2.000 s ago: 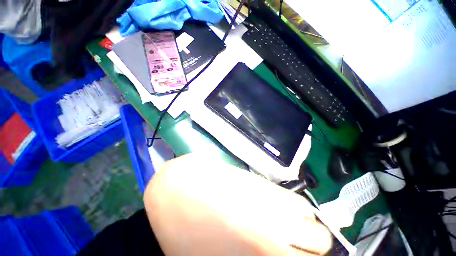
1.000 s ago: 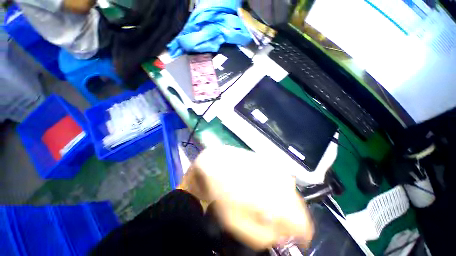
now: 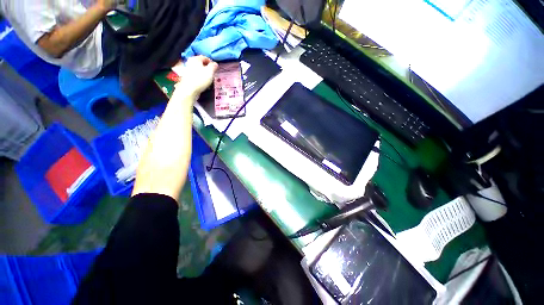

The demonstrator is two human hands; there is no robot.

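My left hand (image 3: 198,74) reaches out on a bare forearm and black sleeve. Its fingers are curled at the upper left corner of a smartphone (image 3: 229,89) with a pink screen; whether they grip it cannot be told. My right hand is not in view. A black glossy panel (image 3: 322,134) with two small white labels lies on white sheets on the green bench (image 3: 271,184). Another black panel (image 3: 373,268) under shiny clear film lies at the lower right. A black barcode scanner (image 3: 352,211) lies between the two panels.
A keyboard (image 3: 364,89), mouse (image 3: 422,189) and bright monitor (image 3: 465,59) are on the far side. A printed label strip (image 3: 444,229) curls at right. A blue cloth (image 3: 232,30) lies at the bench end. Blue bins (image 3: 56,173) stand on the floor. A seated person (image 3: 71,30) is at upper left. A cable hangs across.
My left hand has moved from the lower middle up to the smartphone. The scanner and the filmed panel at the lower right now show more fully. The view has shifted.
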